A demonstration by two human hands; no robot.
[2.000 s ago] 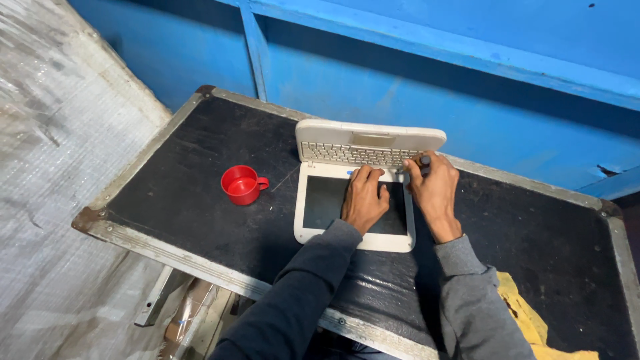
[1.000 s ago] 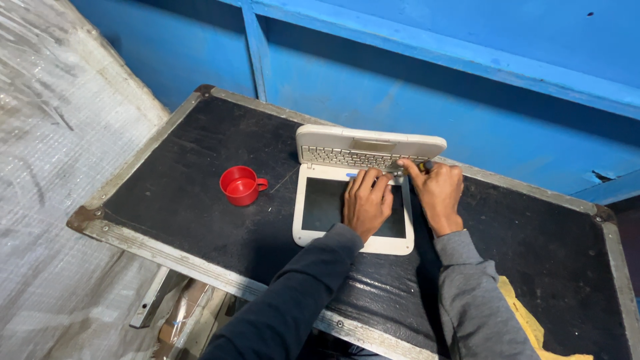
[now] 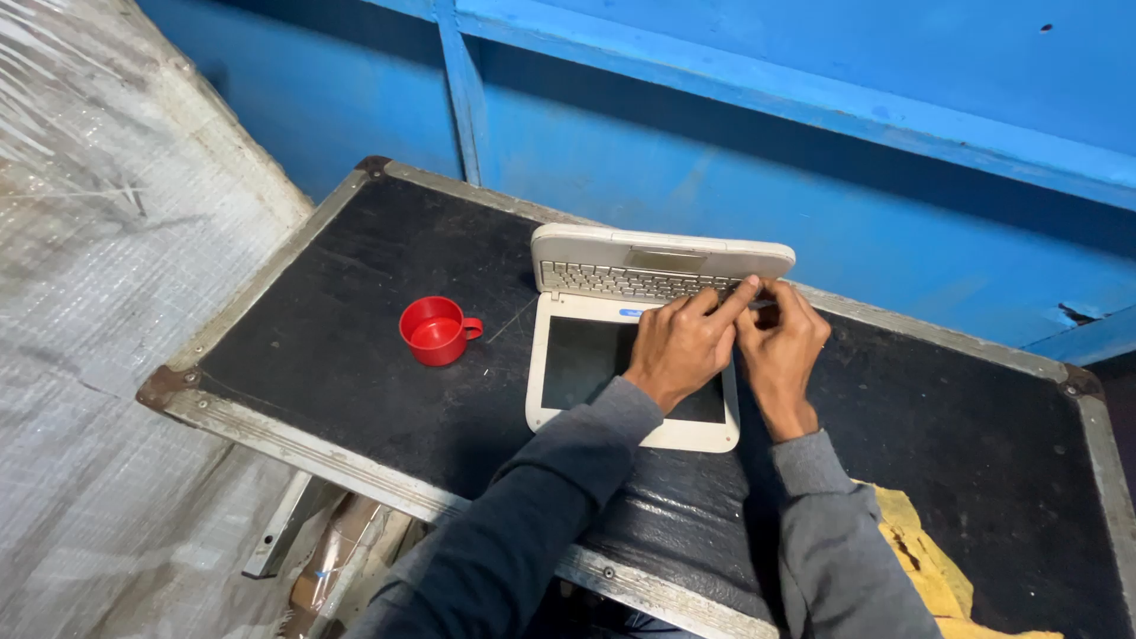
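A small white laptop (image 3: 537, 364) lies with its screen half flat on the black table and its keyboard half raised at the back. My left hand (image 3: 682, 342) reaches across the dark screen, its fingertips at the right hinge area near the keyboard's corner. Beside it my right hand (image 3: 781, 346) has thumb and fingers pinched together at the same corner; whatever is between them is hidden by the fingers. The two hands are close together, seemingly touching. Left of the laptop stands a red plastic mug (image 3: 433, 333), its handle toward the laptop.
The black table (image 3: 958, 444) has a worn metal edge with corner caps. A yellow cloth (image 3: 923, 559) lies near the front right, beside my right sleeve. Behind the table rises a blue panel (image 3: 621, 169) with a ledge. Pale woven sheeting (image 3: 115, 293) covers the left side.
My left hand has moved up and right from the screen toward the hinge corner, beside my right hand. The dark-handled tool seen earlier at my right hand is no longer plainly visible.
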